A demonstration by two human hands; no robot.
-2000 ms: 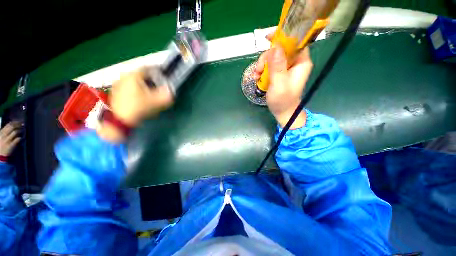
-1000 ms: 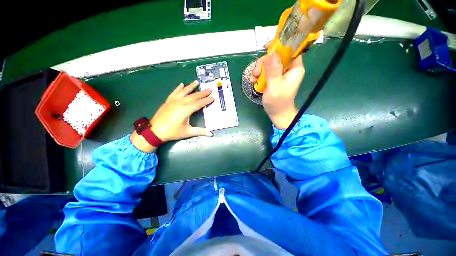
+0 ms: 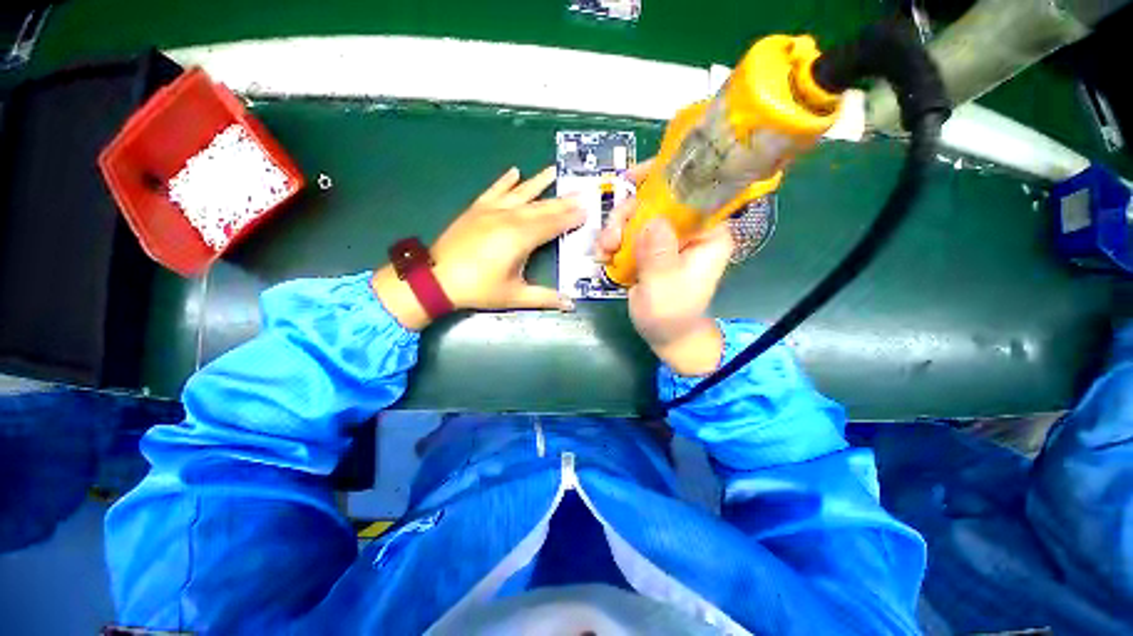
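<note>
The phone assembly (image 3: 577, 255) lies flat on the green bench, circuitry at its far end. My left hand (image 3: 497, 246) rests beside it, fingers spread, with fingertips on its left edge. My right hand (image 3: 677, 276) grips the yellow electric screwdriver (image 3: 727, 143), whose tip end is over the near right part of the phone. The tip's exact contact is hidden by my fingers. The round screw dish (image 3: 753, 229) is right of the phone, partly hidden behind the tool and hand. The black cord (image 3: 857, 255) runs from the tool across my right sleeve.
A red bin (image 3: 155, 214) of small white parts and a black tray (image 3: 77, 236) are at left. A blue bin (image 3: 1088, 214) is far right. A white rail (image 3: 410, 71) edges the conveyor, where another unit (image 3: 605, 8) shows. Blue-clothed people are partly visible at both sides.
My left hand set the phone down on the bench and stays at it. My right hand has moved the screwdriver from the screw dish to the phone's near end.
</note>
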